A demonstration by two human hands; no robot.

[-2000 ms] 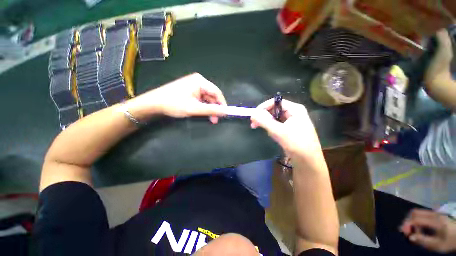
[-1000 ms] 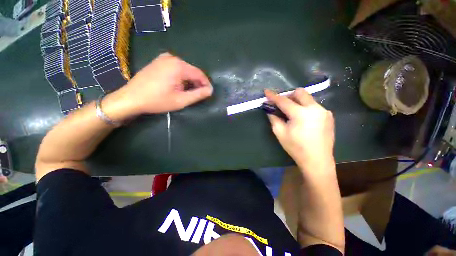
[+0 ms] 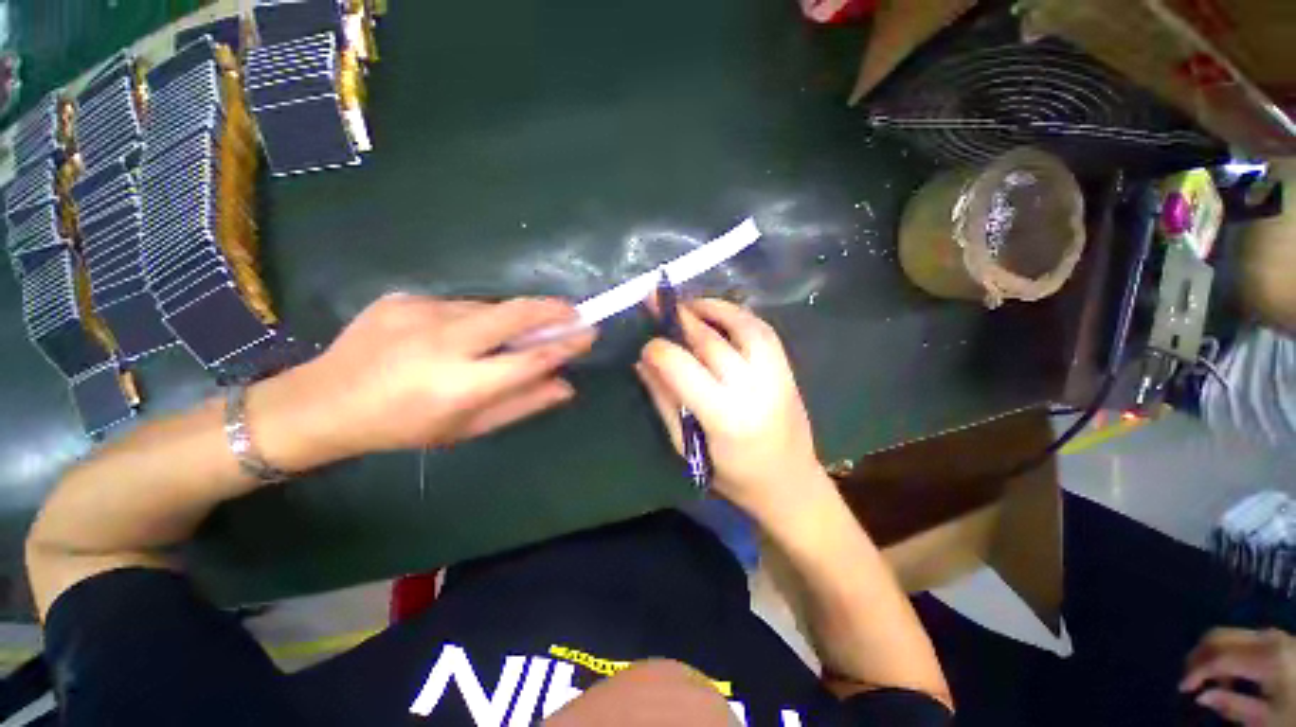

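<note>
A long narrow white strip [image 3: 711,257] lies slanting over the dark green bench in front of me. My left hand [image 3: 462,367] is at its lower left end, slightly blurred, with its fingers over that end. My right hand [image 3: 728,384] is just below the strip's middle and holds a dark pen [image 3: 694,445], its tip pointing up at the strip. Rows of overlapping stacked LCD modules [image 3: 189,213] with orange edges lie at the upper left.
A tan round pot [image 3: 1019,227] stands at the right, with a black wire-ringed fan [image 3: 1002,100] and a cardboard carton [image 3: 1137,57] behind it. A dark box with a pale panel [image 3: 1183,284] is further right. An open carton [image 3: 910,526] is below the bench edge. Another person's hand [image 3: 1244,676] shows lower right.
My left hand has come onto the strip's left end. My right hand has moved off the strip to below it, and the pen now stands more upright. The view has shifted.
</note>
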